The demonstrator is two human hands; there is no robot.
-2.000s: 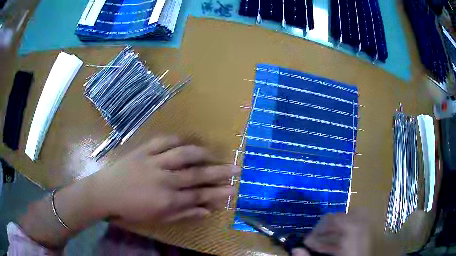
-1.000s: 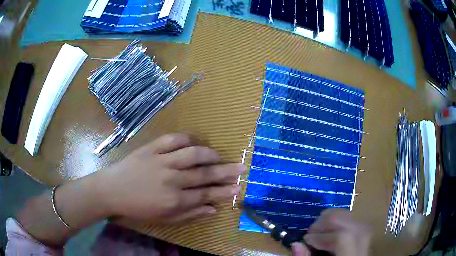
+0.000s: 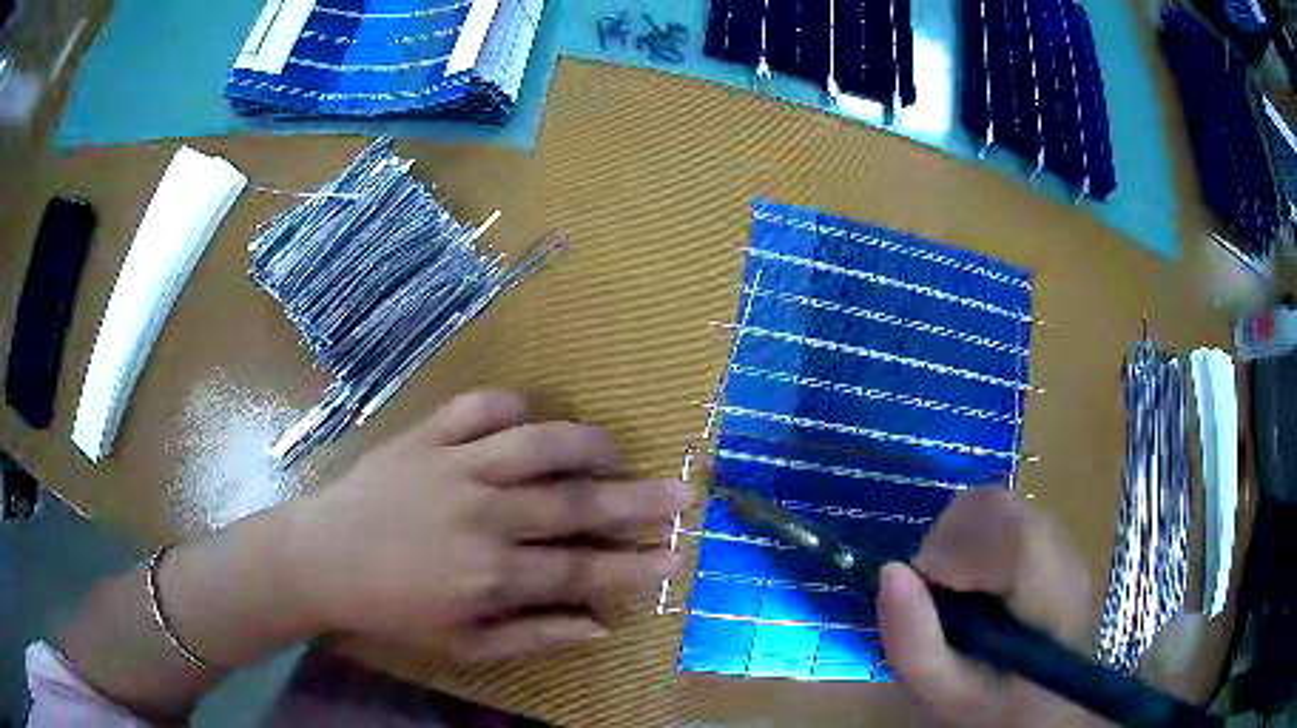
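Note:
The blue solar cell string point(image 3: 868, 384) lies flat on the brown tabletop, with silver lines across it and wire ends overhanging both long edges. My left hand point(image 3: 498, 533) is palm down left of it, fingertips at a thin bus ribbon point(image 3: 673, 548) along the left edge. Whether the fingers pinch the ribbon cannot be told. My right hand point(image 3: 996, 597) holds the soldering iron point(image 3: 981, 626) over the lower half of the cell. Its dark metal tip is at the cell's left edge, just right of my left fingertips.
Left are a ribbon bundle point(image 3: 377, 270), white strips point(image 3: 154, 299) and a black bar point(image 3: 50, 313). Right are another ribbon bundle point(image 3: 1149, 498) and white strips point(image 3: 1213, 477). A banded blue stack point(image 3: 384, 64) and dark cell stacks point(image 3: 811, 43) stand at the back on teal sheets point(image 3: 598, 100).
The iron and my right hand have moved up the cell, from near the lower left corner to higher on the left edge. My left hand stays beside the cell's left edge.

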